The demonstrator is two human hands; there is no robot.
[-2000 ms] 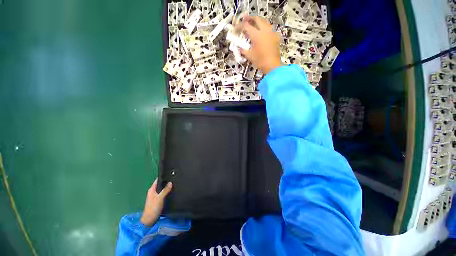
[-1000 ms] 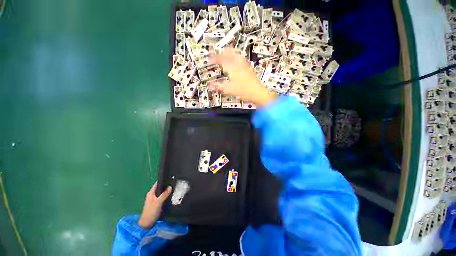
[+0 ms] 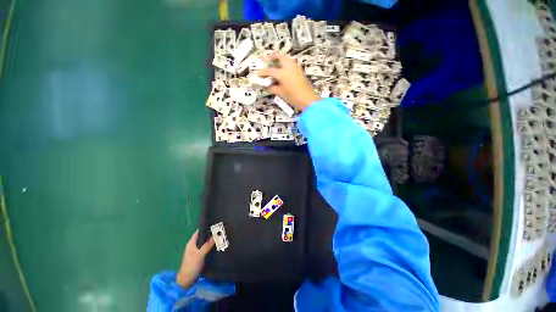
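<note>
A black tray heaped with loose pale housings (image 3: 359, 79) lies at the top centre. My right hand (image 3: 283, 76) is over the left part of the heap, its fingers at a white housing (image 3: 261, 79). A second black tray with a divider (image 3: 256, 262) lies in front of me. It holds a plain housing (image 3: 255, 204), a colour-marked housing (image 3: 272, 207), another colour-marked one (image 3: 288, 228) and a plain one (image 3: 219, 236) near its left edge. My left hand (image 3: 196, 259) grips the tray's lower left edge, thumb over the rim.
A white-covered bench (image 3: 509, 183) with rows of open shells (image 3: 536, 146) runs along the right. A black cable (image 3: 518, 91) crosses it. Dark containers of pale parts (image 3: 427, 158) sit low beside the trays. Blue fabric (image 3: 305, 7) shows at the top edge. The green floor (image 3: 110, 152) is at left.
The near tray was empty two seconds ago; several housings now lie in it. My right hand has moved left over the heap, now at a white housing. My left hand stays on the tray edge.
</note>
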